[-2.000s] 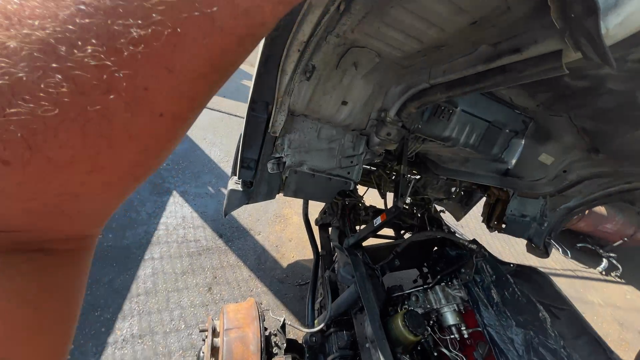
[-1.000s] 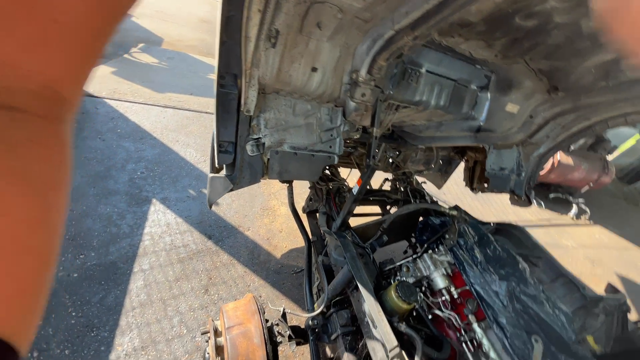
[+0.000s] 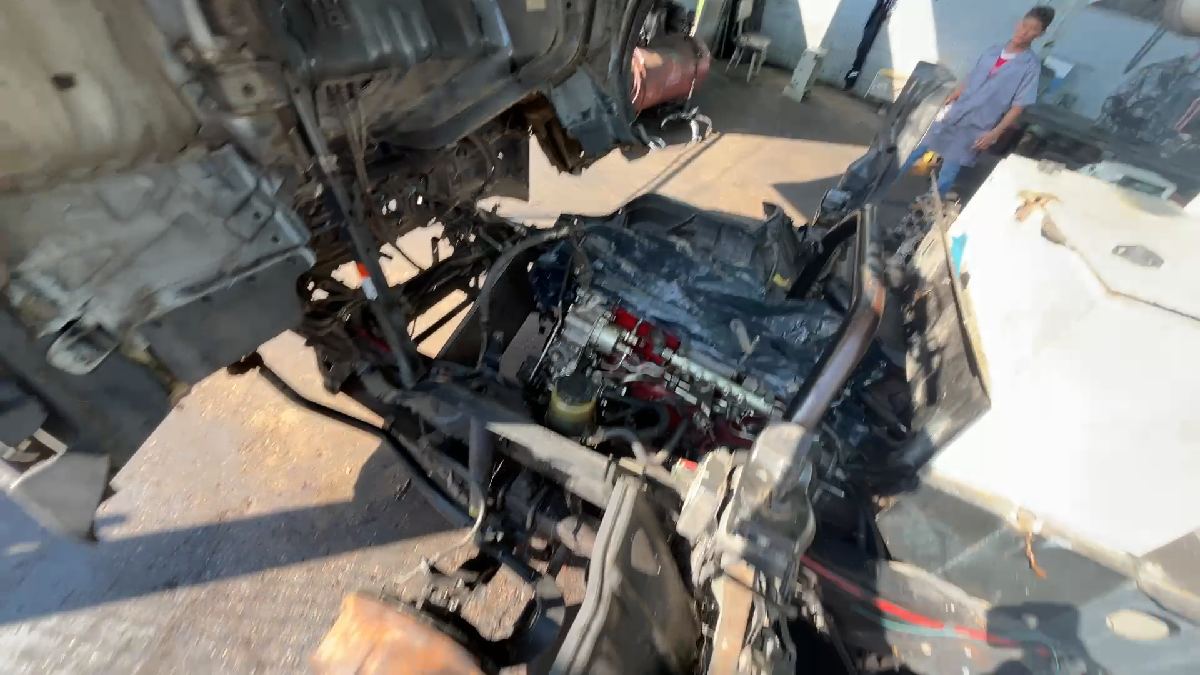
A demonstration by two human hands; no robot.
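Neither of my hands shows in the head view now. An exposed truck engine [image 3: 647, 361] with red and silver metal parts sits low in the vehicle frame, dark plastic sheeting [image 3: 703, 281] lying just behind it. On its near side is a yellowish fluid reservoir [image 3: 572, 403] with a dark cap. The raised cab's underside [image 3: 103, 216] hangs over the upper left, and a dark strut [image 3: 352, 225] with an orange and white mark runs between cab and frame. A rusty brake drum [image 3: 389, 637] is at the bottom edge.
On the right stands a white box-like body panel [image 3: 1087, 347]. A bent metal pipe [image 3: 844, 347] rises beside the engine. A person in a blue-grey shirt [image 3: 998, 94] stands at the upper right, and a reddish cylindrical tank [image 3: 670, 73] lies behind the cab.
The view has swung far to the right, so the white panel and the person now show. The bare arm at the left of the earlier frames is out of sight.
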